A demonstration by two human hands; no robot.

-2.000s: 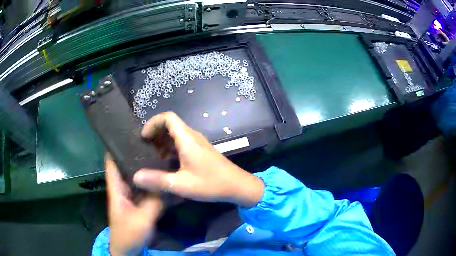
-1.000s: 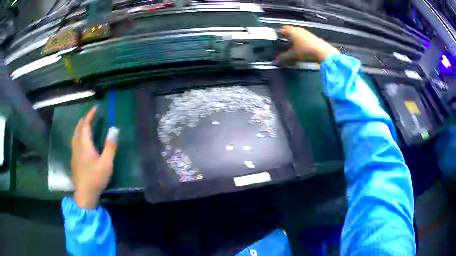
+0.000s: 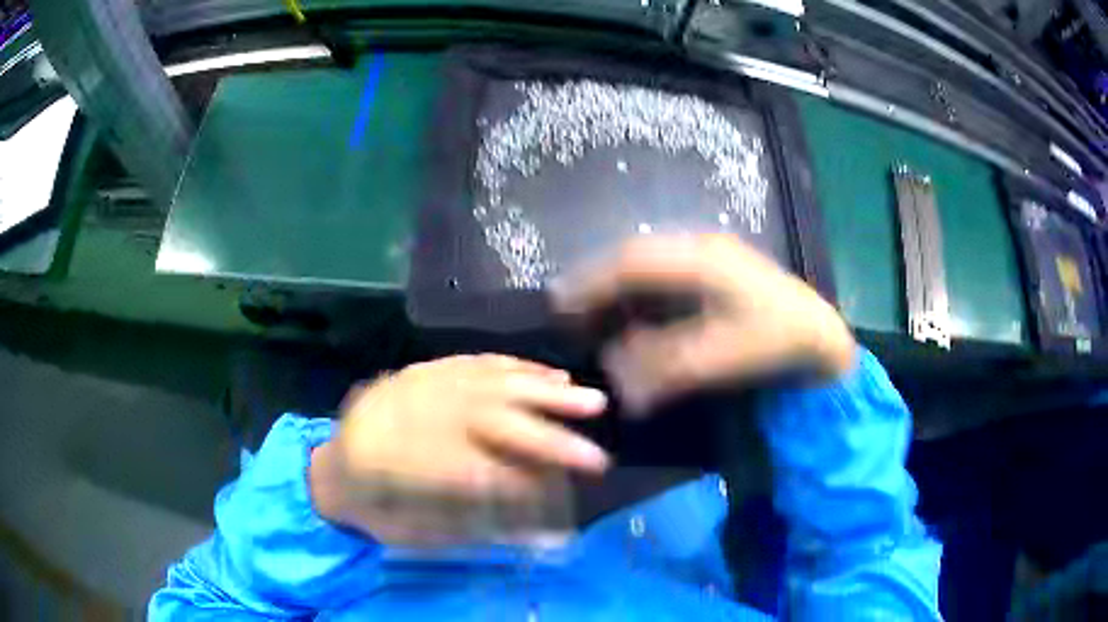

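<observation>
The black tray (image 3: 431, 243) lies in front of me with many small silver nuts (image 3: 595, 116) heaped in an arc along its back and sides. A few lie loose in the middle. My left hand (image 3: 456, 444) is blurred, below the tray's near rim, fingers apart and pointing right, with nothing seen in it. My right hand (image 3: 723, 310) is blurred over the tray's near right part. Its fingers are curled and its thumb is apart; whether it holds anything small is hidden. A long brownish-silver bar (image 3: 923, 255) lies on the green surface right of the tray.
The green bench top (image 3: 298, 182) with a blue line is left of the tray. Metal rails (image 3: 778, 79) run behind. A second black tray with a yellow label (image 3: 1069, 275) is at far right. A grey post (image 3: 128, 79) and a white panel (image 3: 34, 164) are at left.
My right hand has come back from the rails to the tray's near side. My left hand has moved right, in front of the tray. The bar at right now shows. The view has shifted.
</observation>
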